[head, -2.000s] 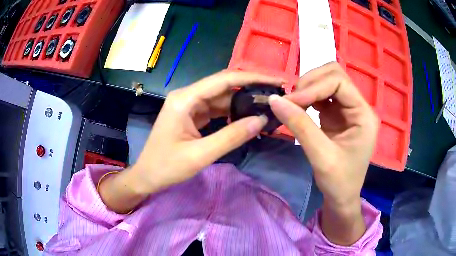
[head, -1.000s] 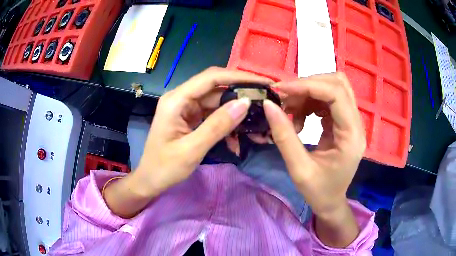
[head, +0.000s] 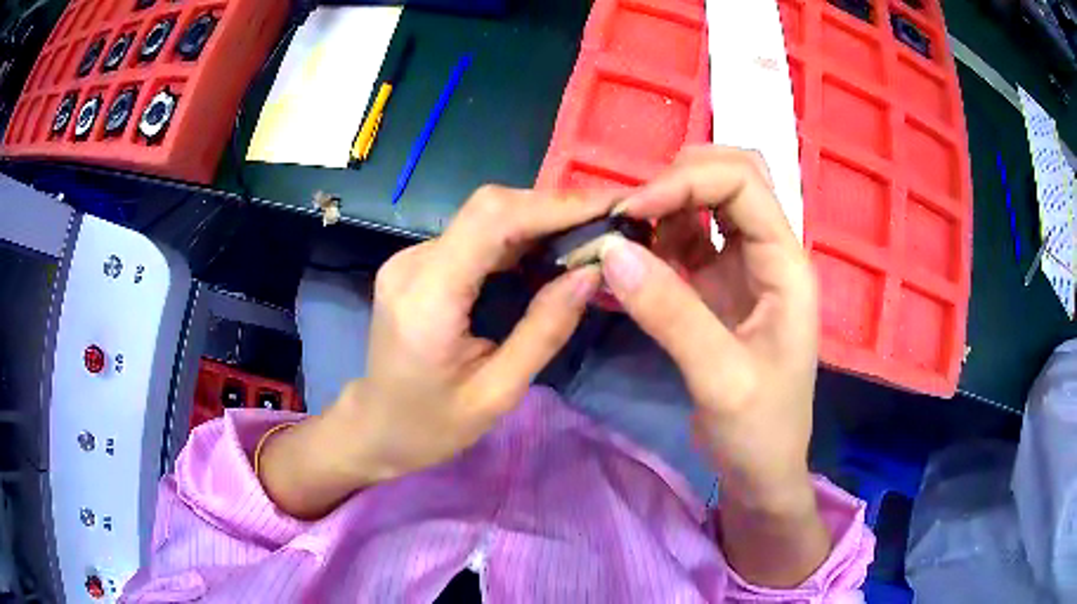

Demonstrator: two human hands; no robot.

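A small dark watch case (head: pixel 579 236) is held between my two bare hands above my lap, tilted and mostly hidden by fingers. A pale small part (head: pixel 587 253) shows at its near side, by both thumb tips. My left hand (head: pixel 449 342) grips the case from the left, thumb below and fingers behind. My right hand (head: pixel 738 295) grips it from the right, its thumb on the pale part. Whether the pale part is attached cannot be told.
A red foam tray (head: pixel 880 248) with a long white strip (head: pixel 756 106) lies ahead right. Another red tray (head: pixel 195 112) holds ringed units. A blue stick (head: pixel 432 127), yellow tool (head: pixel 372 122) and paper (head: pixel 321 85) lie between. A button panel (head: pixel 112 413) stands left.
The case has tilted from facing me to nearly edge-on, and the fingers cover more of it. My right thumb has moved onto the pale part. The white strip's lower end has shifted slightly right.
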